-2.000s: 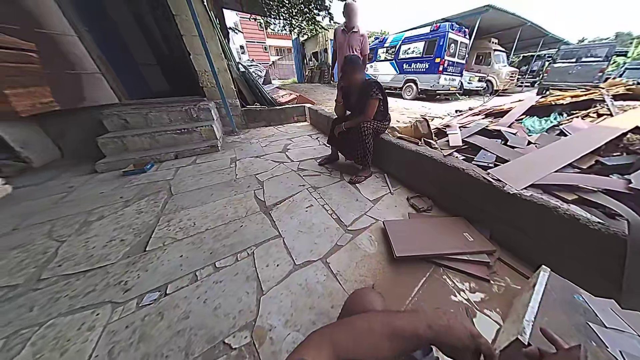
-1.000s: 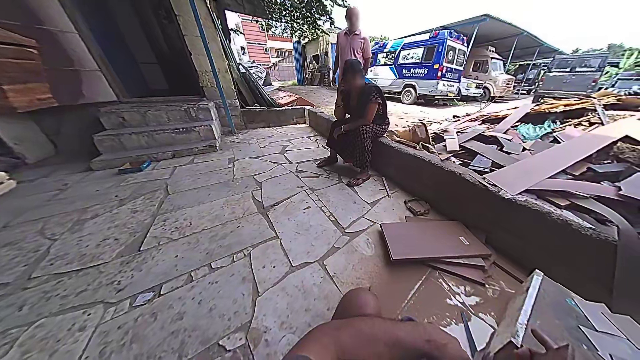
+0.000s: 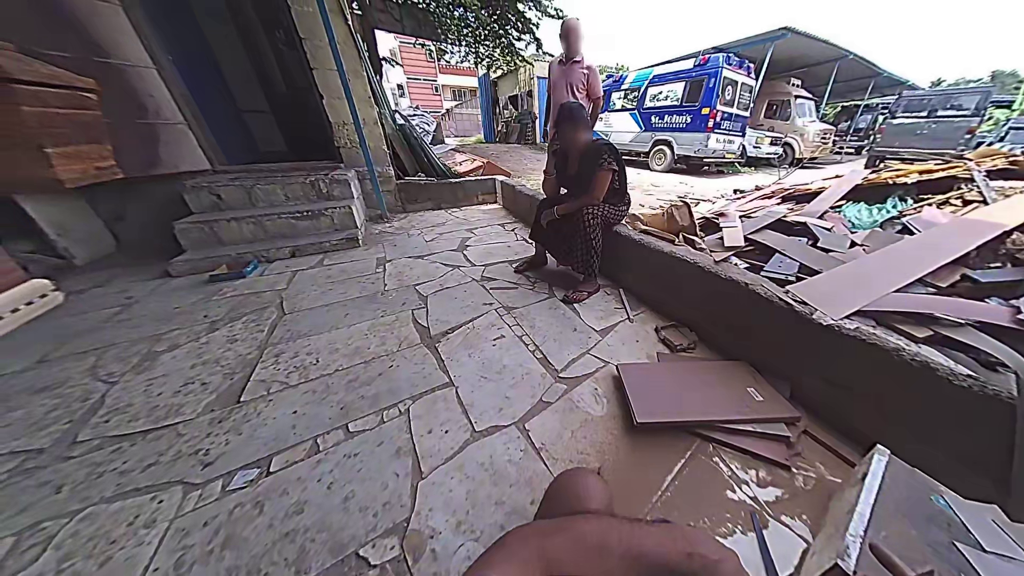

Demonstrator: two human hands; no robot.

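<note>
My bare forearm crosses the bottom edge beside my bent knee (image 3: 574, 492); the hand at its end is out of the frame. At the bottom right, a fingertip, apparently of my right hand (image 3: 890, 560), lies over a grey-brown board (image 3: 920, 500) with a pale, rough edge; the rest of that hand is hidden. A narrow dark tool or strip (image 3: 764, 544) points up between arm and board; what holds it is out of view. Beyond, a brown rectangular panel (image 3: 704, 392) lies on a few thinner pieces.
A low concrete wall (image 3: 720, 312) runs along the right, with heaped board scraps (image 3: 904, 264) behind it. A person (image 3: 580, 200) sits on it; another person (image 3: 572, 84) stands behind. Stone paving (image 3: 344, 384) spreads left towards steps (image 3: 268, 212). A small dark metal frame (image 3: 676, 338) lies near the wall.
The hands at the bottom right have dropped lower, mostly out of the frame. The narrow dark tool shows now and one second ago, but not two seconds ago. The stacked panels have not moved.
</note>
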